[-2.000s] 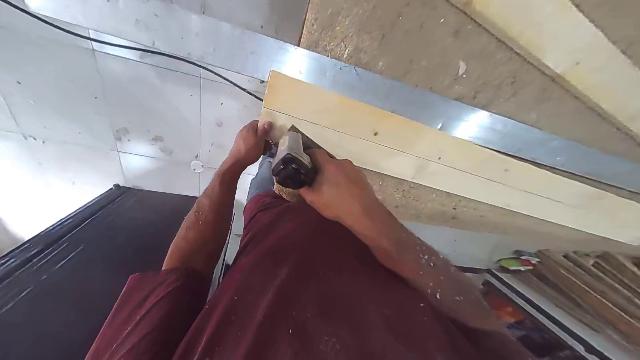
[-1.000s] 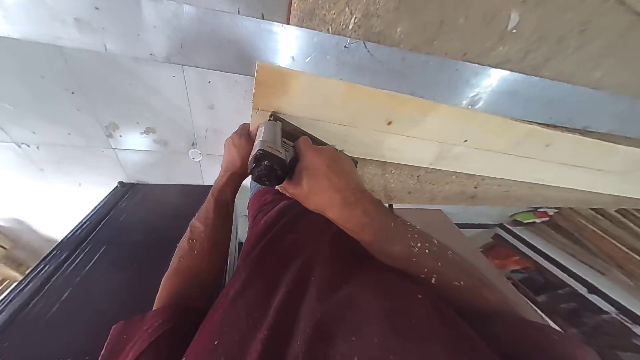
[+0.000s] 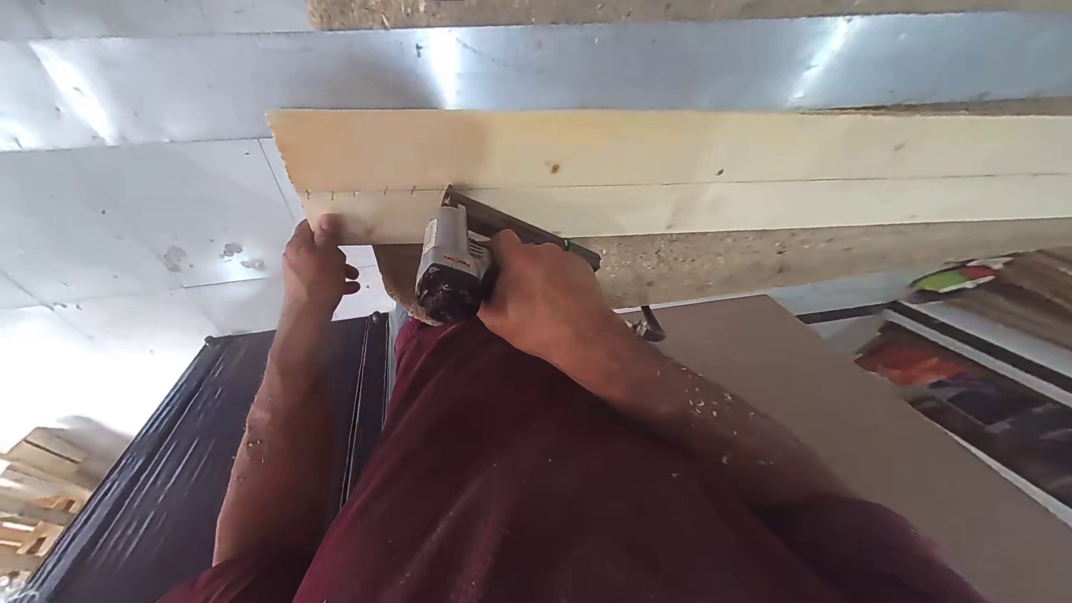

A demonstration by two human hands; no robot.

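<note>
My right hand (image 3: 540, 289) grips a pneumatic stapler or nailer (image 3: 450, 260), grey and black with a long dark magazine. Its nose rests at the seam between two pale wooden boards, the far one (image 3: 502, 146) and the near one (image 3: 670, 209), which lie edge to edge. Several short marks or fasteners cross the seam to the left of the nose. At the boards' left end, my left hand (image 3: 314, 264) holds the near board, thumb on top and fingers at its near edge.
Chipboard (image 3: 712, 260) lies under the boards, with a shiny metal strip (image 3: 628, 63) beyond. A black case-like object (image 3: 276, 377) stands at the lower left. A brown panel (image 3: 796, 394) and stacked wood pieces (image 3: 1013, 285) are at the right. Wood chips dot my right forearm.
The view has turned, so the boards now look nearly level. The nailer's nose sits farther from the boards' left end than one second ago. My left hand stays by that end.
</note>
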